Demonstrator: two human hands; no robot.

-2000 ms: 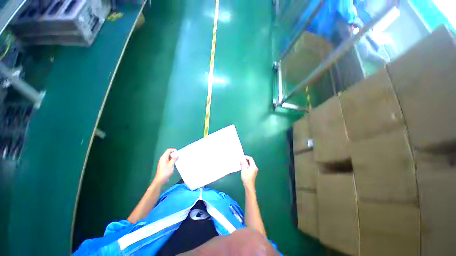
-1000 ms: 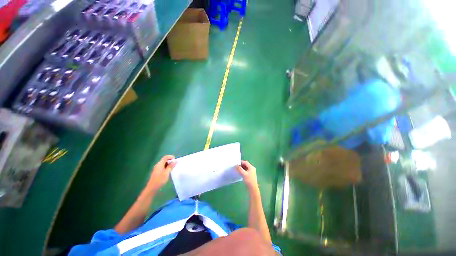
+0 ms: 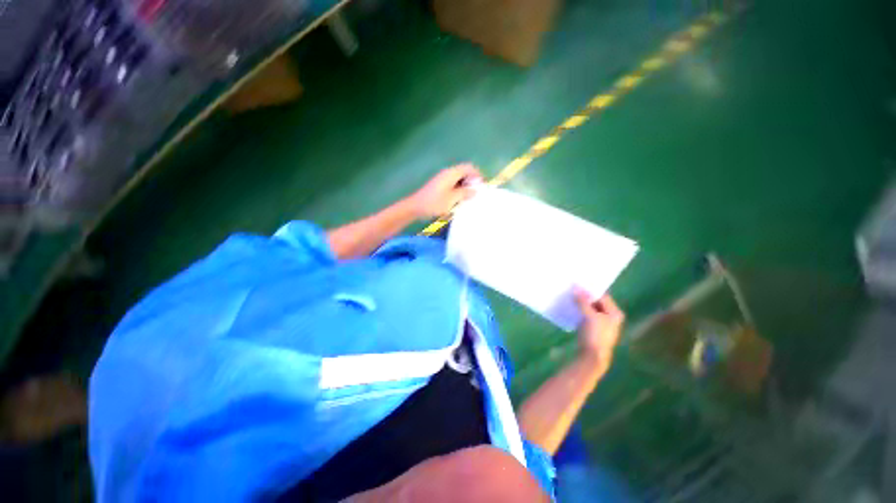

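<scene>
A white paper sheet (image 3: 535, 251) is held in front of the blue work coat (image 3: 246, 344), tilted, with no print readable on it. My left hand (image 3: 450, 191) grips its upper left corner. My right hand (image 3: 597, 322) grips its lower right edge, with the thumb on top of the sheet. The fingers under the sheet are hidden. The picture is blurred.
Yellow-black tape (image 3: 589, 110) crosses the green floor. A bench edge (image 3: 187, 128) curves along the left, with blurred trays (image 3: 84, 93) on it. A brown box (image 3: 501, 25) stands at the top. A blurred frame (image 3: 678, 307) is at the lower right.
The view has swung round, so the tape and bench run more diagonally. The cartons seen earlier on the right are out of view. The sheet, still in both hands, appears higher and further right.
</scene>
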